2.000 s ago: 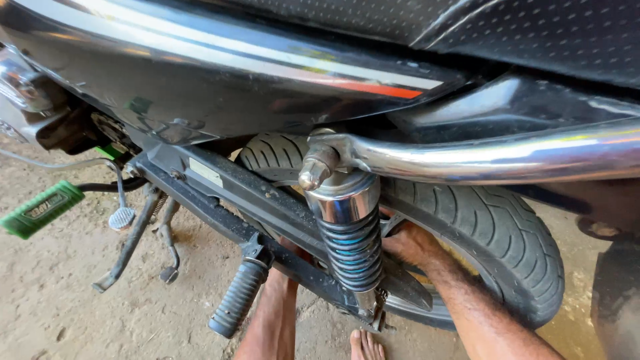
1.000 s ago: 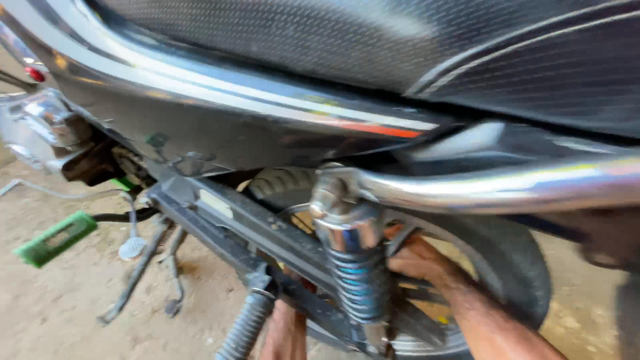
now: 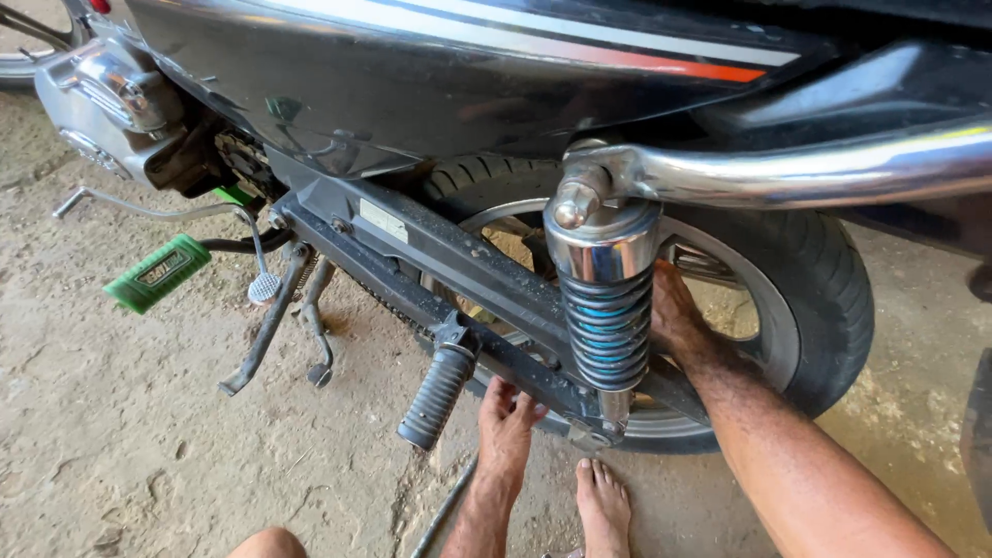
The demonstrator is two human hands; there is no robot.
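Observation:
A motorcycle's rear wheel [image 3: 825, 310] stands behind the black swingarm [image 3: 434, 298] and a chrome shock absorber with a coil spring [image 3: 608, 325]. My left hand [image 3: 505, 415] is at the lower edge of the swingarm, its fingertips partly hidden behind it, just right of the rubber passenger footpeg [image 3: 438, 395]. My right hand [image 3: 678, 310] reaches in behind the shock absorber, by the wheel's spokes; its fingers are mostly hidden. Whether either hand holds something cannot be told. The chain guard [image 3: 465, 256] runs above the swingarm.
A chrome grab rail [image 3: 814, 174] crosses above my right arm. At the left are the green footpeg [image 3: 157, 271], the side stand [image 3: 267, 329], the gear lever [image 3: 147, 208] and the engine cover [image 3: 101, 116]. My bare foot [image 3: 603, 504] is on the rough concrete floor, near a thin rod [image 3: 443, 508].
My left hand has come into fuller view below the swingarm; earlier it was largely hidden behind it. My right hand stays behind the shock absorber. The view has shifted.

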